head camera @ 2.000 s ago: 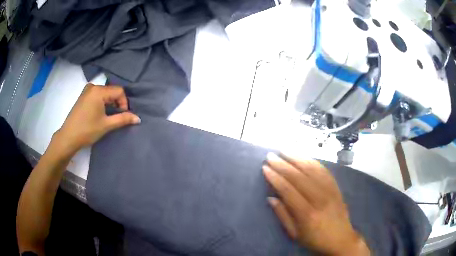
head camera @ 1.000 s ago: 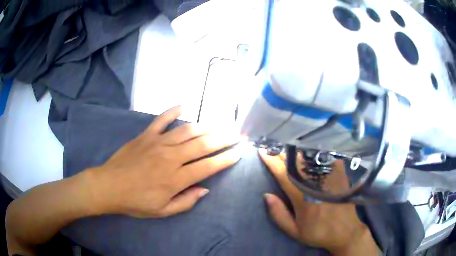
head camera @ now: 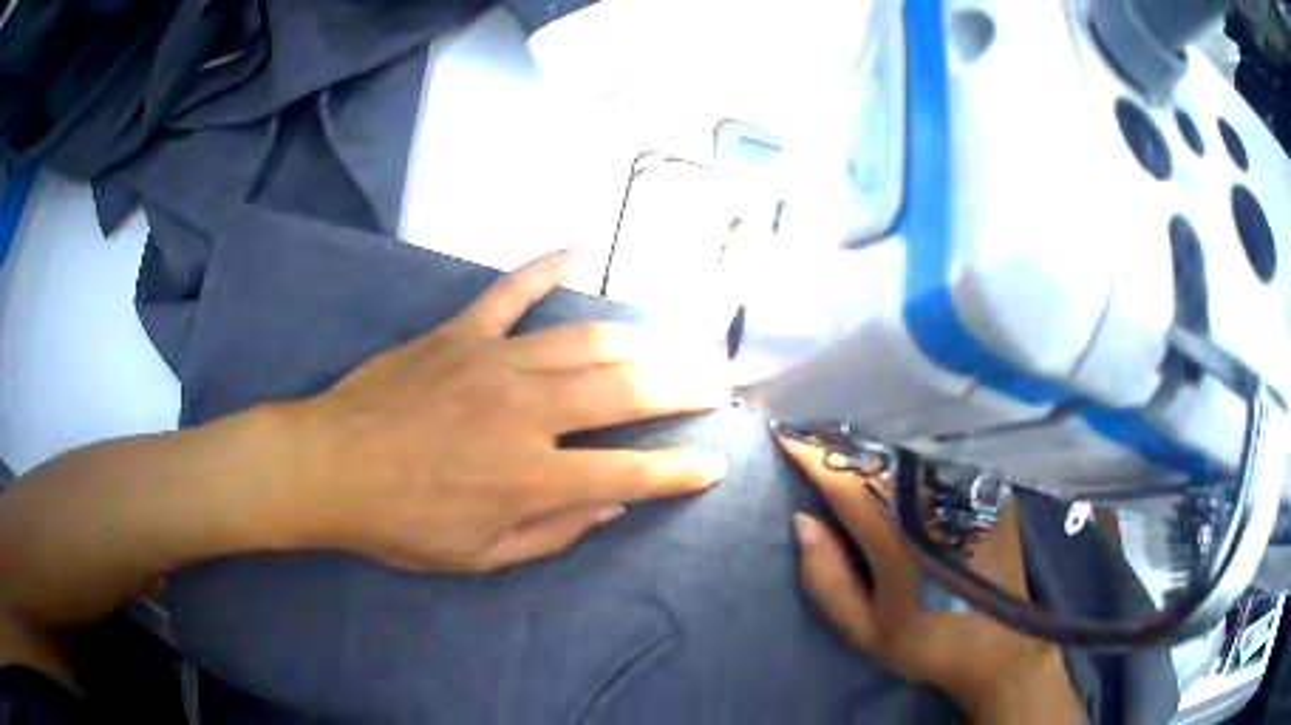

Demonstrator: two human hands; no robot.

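Note:
A dark grey garment piece (head camera: 609,595) lies flat over the machine bed and the table's front edge. The white sewing machine head (head camera: 1019,213) with its blue stripe stands at the right. My left hand (head camera: 467,425) lies flat on the cloth, fingers spread and pointing at the brightly lit needle area (head camera: 736,404). My right hand (head camera: 920,595) rests on the cloth at the right of the needle area, thumb apart from the fingers, partly hidden behind the curved metal loop (head camera: 1104,623). Glare hides the presser foot and some fingertips.
A heap of grey garment pieces (head camera: 312,113) lies at the back left on the white table (head camera: 85,340). The outlined slide plate (head camera: 673,234) shows in the bed behind the cloth. Blue tape (head camera: 17,198) is at the far left edge. Small items lie at the lower right.
Both hands have moved from the cloth's back edge and middle to beside the needle area, the left one flattening. The cloth has moved in under the machine head. The camera view has shifted closer.

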